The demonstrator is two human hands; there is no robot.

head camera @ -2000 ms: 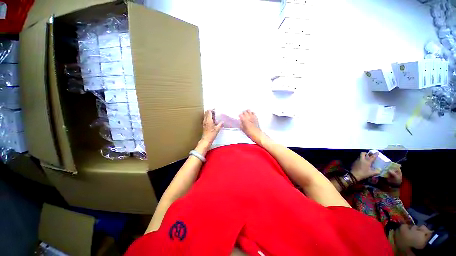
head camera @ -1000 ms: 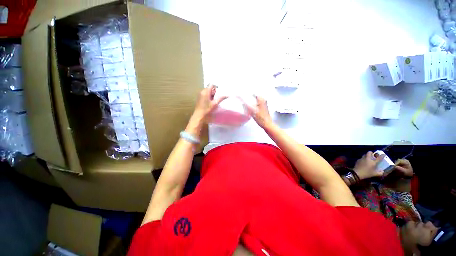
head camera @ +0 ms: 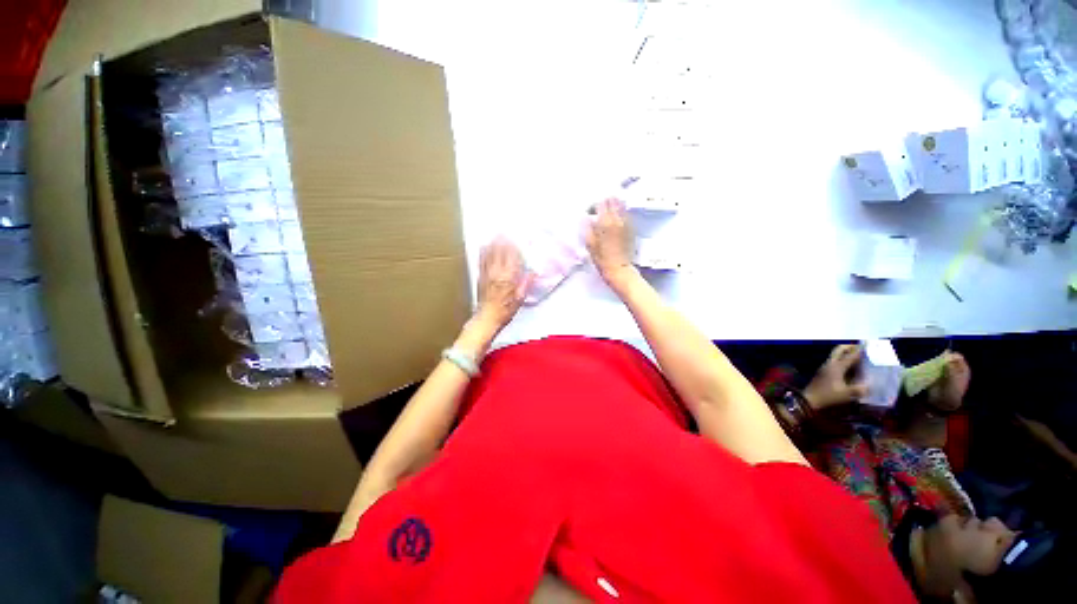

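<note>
A pale, pinkish see-through piece, apparently plastic wrap (head camera: 553, 266), lies at the table's front edge between my hands, partly washed out by glare. My left hand (head camera: 502, 281) holds its left side, fingers pointing away from me. My right hand (head camera: 611, 244) is at its upper right side, fingers bent onto it, beside the row of small white boxes (head camera: 656, 195). The fingertips are partly lost in the glare.
A large open brown carton (head camera: 372, 212) with plastic-wrapped white boxes (head camera: 254, 201) stands at left. More white boxes (head camera: 939, 163) and a single box (head camera: 883, 256) are at right. A seated coworker (head camera: 880, 454) holds a white box (head camera: 880, 373) and a yellow piece (head camera: 926, 374).
The pale piece was blurred and raised between my hands a second ago; now it lies lower and flatter. My left hand has moved nearer me. The coworker's hands have moved apart.
</note>
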